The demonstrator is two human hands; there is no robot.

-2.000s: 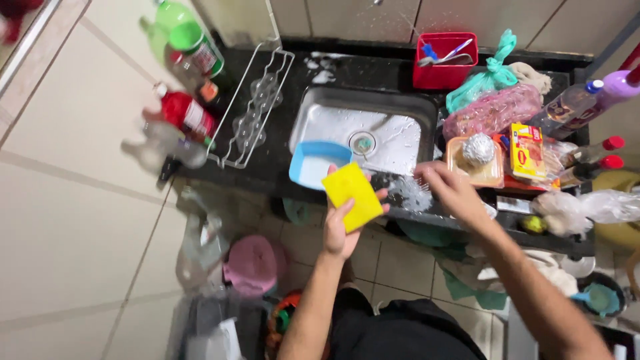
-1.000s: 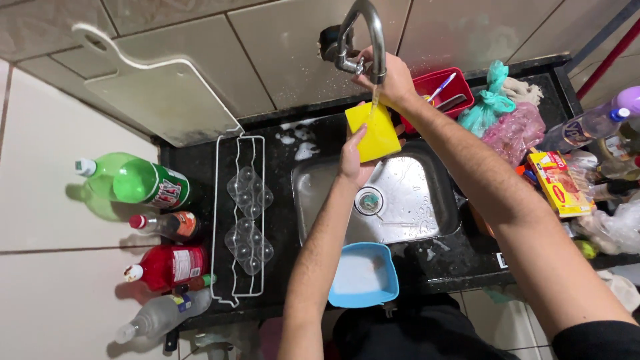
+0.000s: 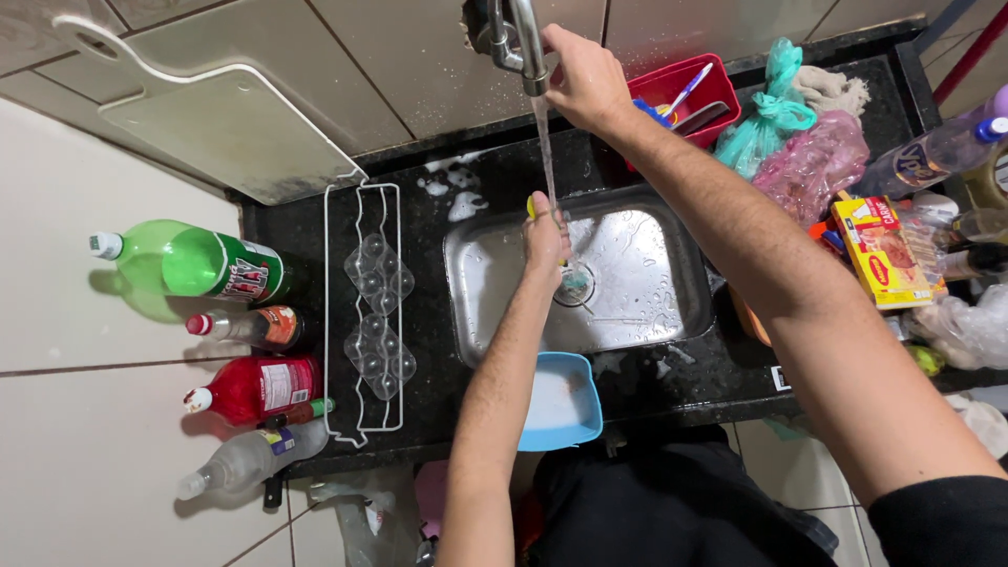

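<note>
Water runs from the metal faucet (image 3: 533,59) down onto my left hand (image 3: 545,236), which is closed around the yellow sponge (image 3: 532,208) over the left part of the steel sink (image 3: 630,299). Only small yellow edges of the sponge show. My right hand (image 3: 587,79) is raised at the faucet, its fingers beside and partly behind the spout; what they touch there is hidden. A blue plastic basin (image 3: 587,441) with whitish liquid sits at the sink's front edge, partly behind my left forearm.
A white wire rack (image 3: 400,315) with clear egg cartons (image 3: 379,276) stands left of the sink, near several bottles (image 3: 260,390). A white cutting board (image 3: 228,134) leans on the wall. To the right are a red bin (image 3: 720,87), plastic bags (image 3: 819,165) and a yellow food box (image 3: 882,252).
Water now flows in a fuller stream. My left hand has lowered from the faucet into the sink area and closed around the sponge, which was held flat before. My right hand remains at the faucet.
</note>
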